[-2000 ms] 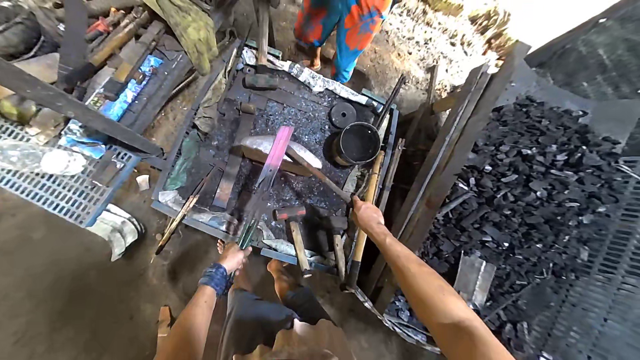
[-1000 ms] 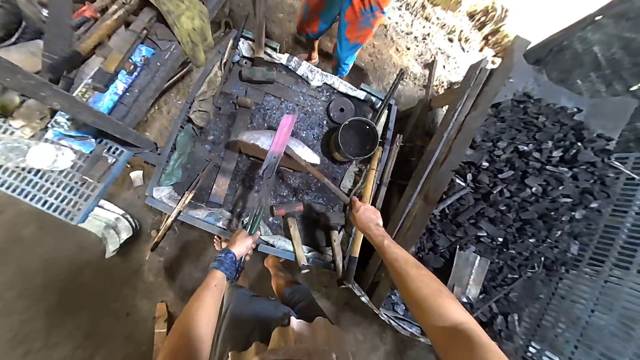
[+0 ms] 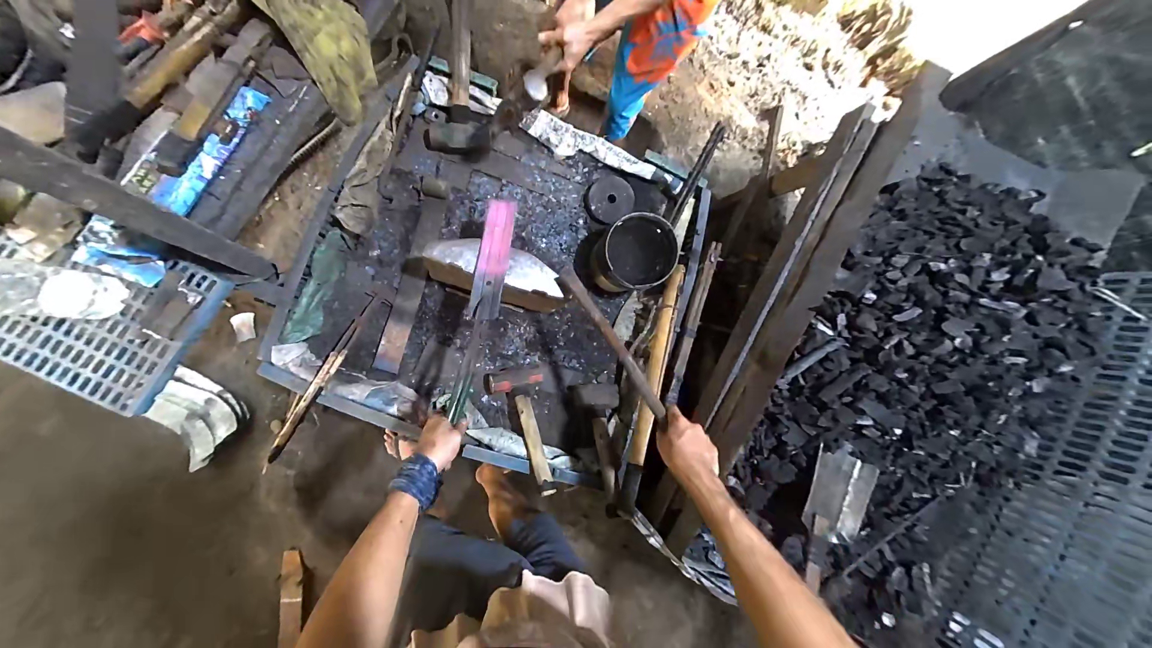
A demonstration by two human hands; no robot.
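Note:
My left hand (image 3: 441,439), with a blue band at the wrist, grips long metal tongs (image 3: 466,378). Their far end holds a flat metal bar (image 3: 495,247) that glows pink and lies across a shiny-topped anvil block (image 3: 531,273). My right hand (image 3: 687,443) is closed around a long dark rod (image 3: 621,346), whose far tip is close to the block's right end. Nearer to me, a hammer with a red-marked head (image 3: 515,379) and another dark-headed hammer (image 3: 596,396) rest at the tray's near edge.
The low metal-edged tray (image 3: 360,414) also bears a black pot of dark liquid (image 3: 637,252) and a dark ring (image 3: 610,198). Charcoal (image 3: 954,342) is heaped at right behind wooden boards (image 3: 792,270). Across stands a co-worker, whose hands (image 3: 576,40) hold a sledgehammer (image 3: 522,94).
The co-worker's hands and a hammer have come into view at the far side of the tray. My hands still hold the tongs and the rod, and the glowing bar remains on the block.

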